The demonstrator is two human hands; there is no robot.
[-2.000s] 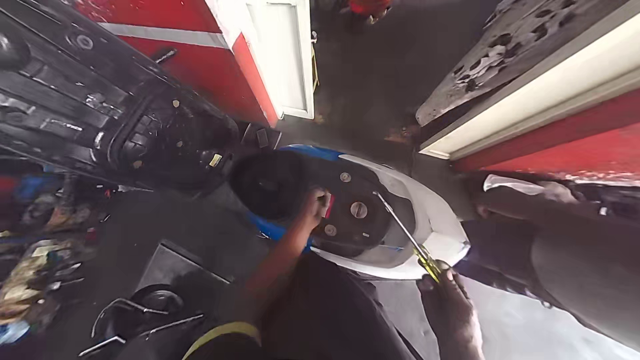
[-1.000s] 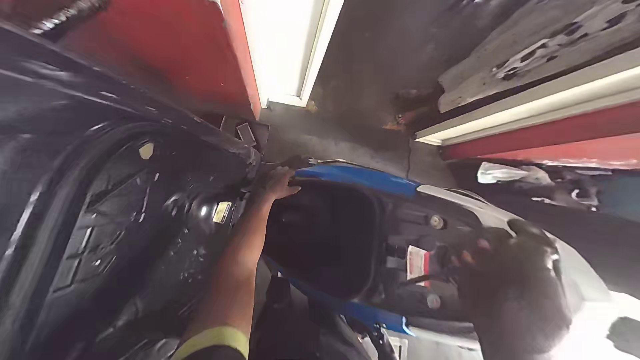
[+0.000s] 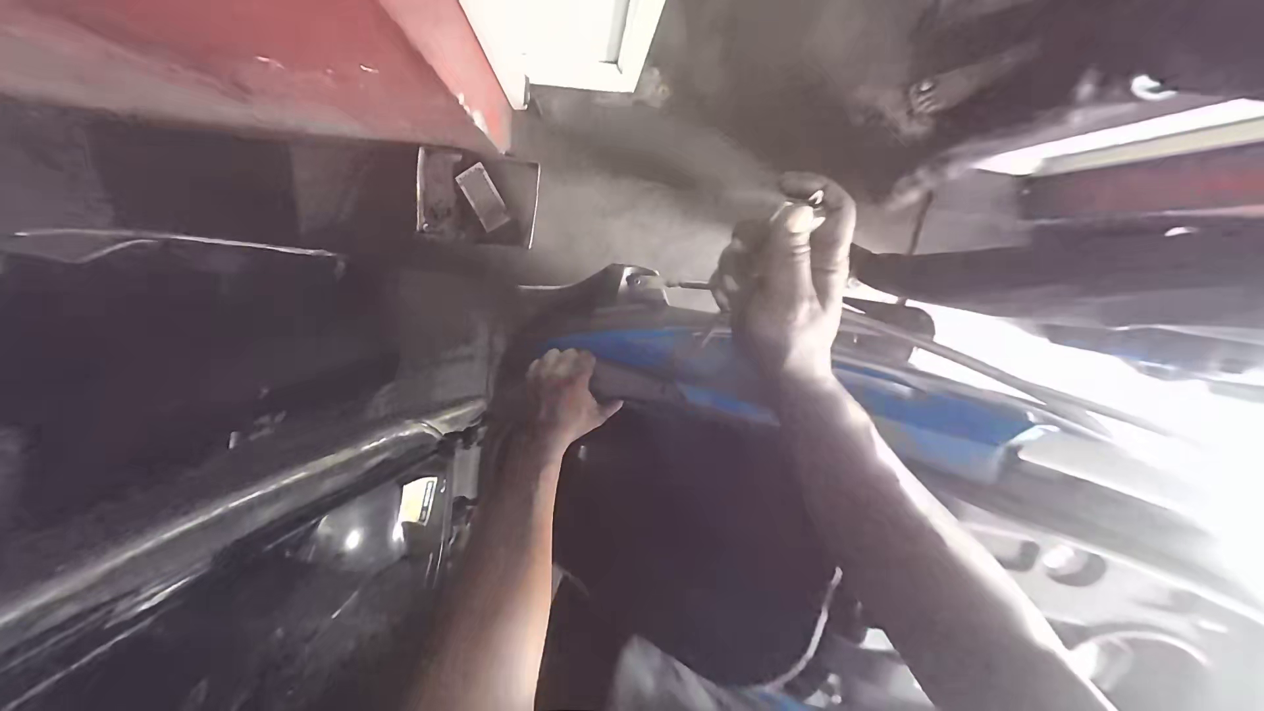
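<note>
A scooter body with a blue side panel [image 3: 938,415] runs across the middle, around a dark open storage compartment [image 3: 681,533]. My left hand [image 3: 568,395] rests on the rim at the compartment's far left corner, fingers curled over the edge. Above the blue panel, my right hand [image 3: 790,276] is closed, and a thin metal screwdriver shaft [image 3: 691,285] sticks out of it to the left; the handle is hidden in the fingers. The shaft points at a dark fitting [image 3: 637,284] on the scooter's far side, and blur hides whether its tip touches.
The raised black seat underside [image 3: 247,553], with a yellow label, fills the lower left. A small open box [image 3: 479,197] holding a pale block lies on the floor beyond. A red wall [image 3: 296,69] and a white door frame [image 3: 583,44] stand at the top.
My right hand has moved from over the scooter's tank area to its far side. My left hand remains at the compartment's rim. The view has come much closer to the scooter.
</note>
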